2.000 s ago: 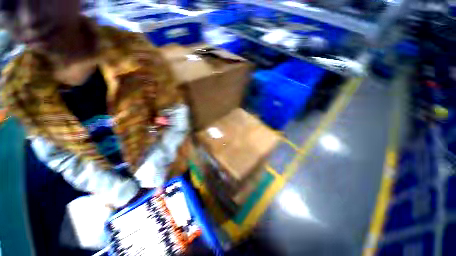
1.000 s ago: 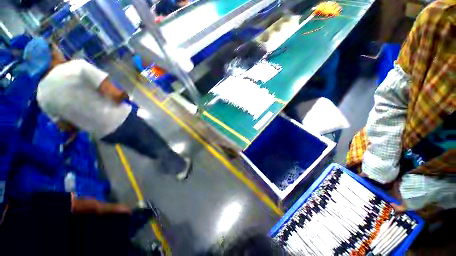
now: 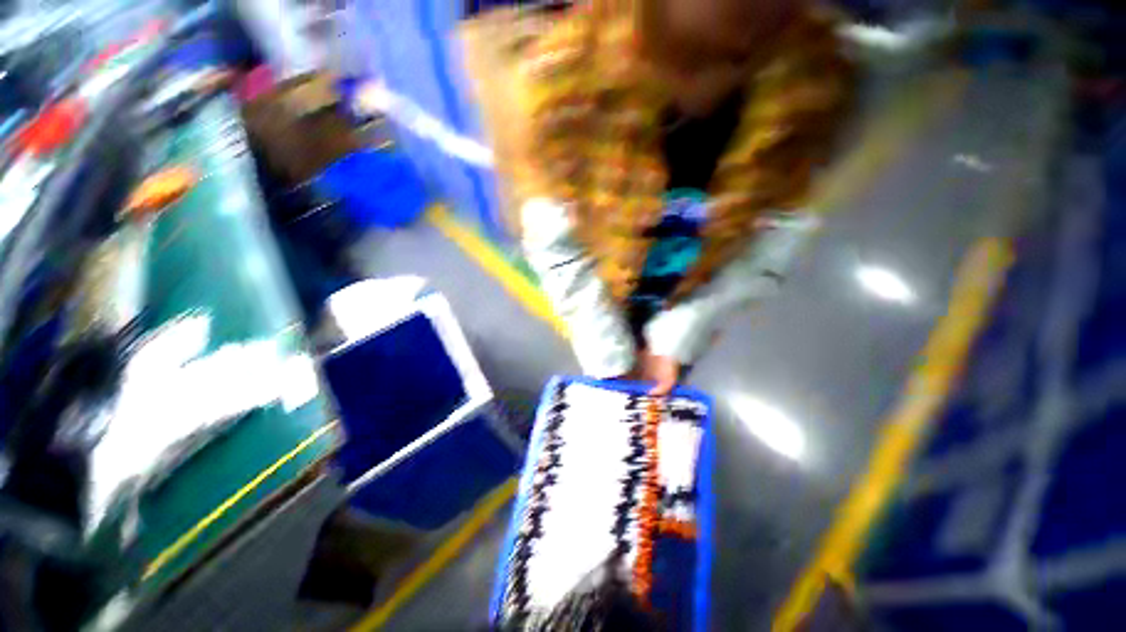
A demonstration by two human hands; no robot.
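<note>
A shallow blue tote (image 3: 706, 519) stands out at the bottom centre. It holds rows of white pieces (image 3: 580, 475) with black ends and an orange strip (image 3: 645, 494). Another person's hands, in pale sleeves, are at its far edge. A dark blurred shape (image 3: 587, 605) covers part of the tote's near end; I cannot tell what it is. Neither of my hands can be made out.
A person (image 3: 580, 136) in an orange-brown checked top stands facing me beyond the tote. A dark blue box (image 3: 463, 340) with a white rim is left of it. A green bench (image 3: 204, 266) with white piles is further left. Yellow lines (image 3: 914, 432) cross the grey floor at right.
The view has swung, so the person and tote are now near the centre, with the bench at the left. The walking person in the pale shirt is out of view.
</note>
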